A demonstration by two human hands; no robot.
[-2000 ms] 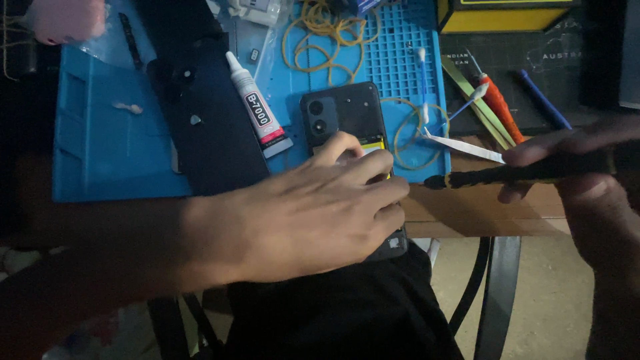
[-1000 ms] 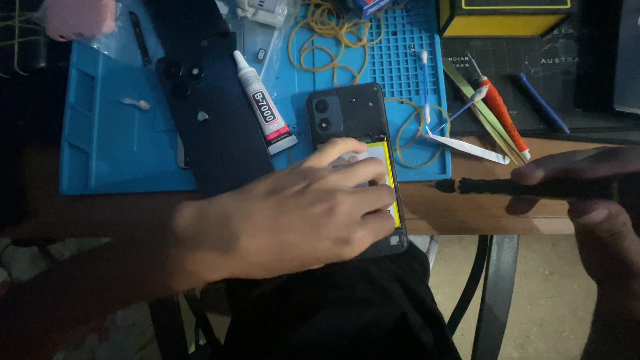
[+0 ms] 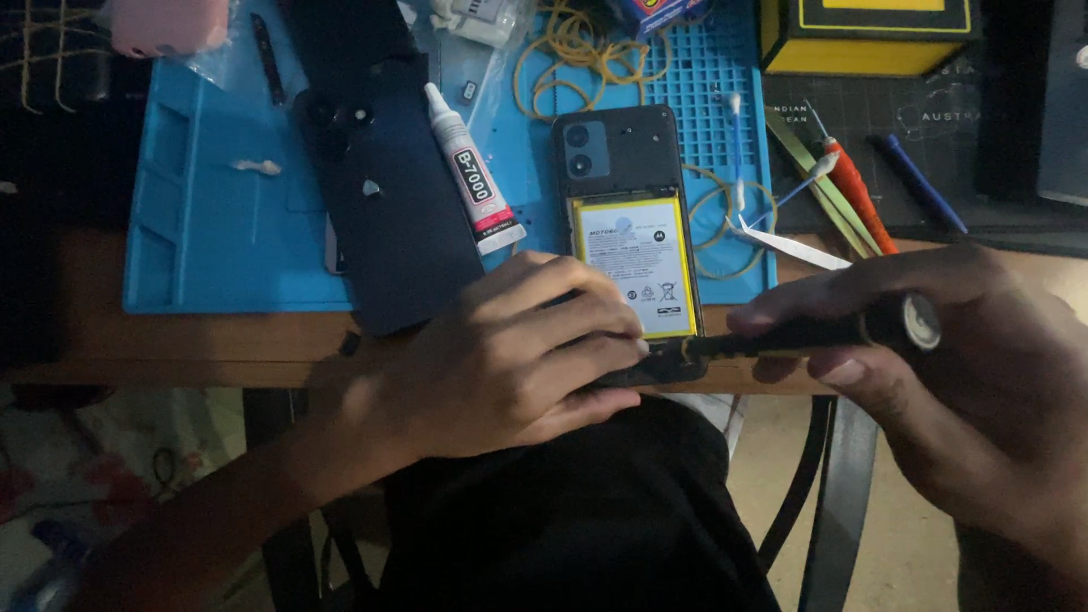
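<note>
A smartphone with its back cover off (image 3: pixel 616 157) lies at the mat's near edge, its cameras toward the far side. Its white battery with a yellow border (image 3: pixel 642 263) is exposed. My left hand (image 3: pixel 527 357) rests over the phone's lower left part, fingertips at its lower end. In my right hand (image 3: pixel 918 365) is a dark, slim screwdriver-like tool (image 3: pixel 790 336), held level, with its tip at the phone's lower right; the exact contact point is unclear. Left of the phone lie a B-7000 glue tube (image 3: pixel 472 170) and a dark phone back cover (image 3: pixel 391 221).
The blue silicone work mat (image 3: pixel 229 229) holds rubber bands (image 3: pixel 586 51) and cotton swabs (image 3: pixel 736 144). To the right lie white tweezers (image 3: pixel 795 246), a red-handled pick tool (image 3: pixel 854 191) and a blue stick (image 3: pixel 922 183). A yellow and black box (image 3: pixel 863 47) stands behind. The wooden table edge (image 3: pixel 195 357) runs nearest me.
My right hand has brought the tool left to the lower end of the phone. My left hand has shifted down and left, uncovering more of the battery.
</note>
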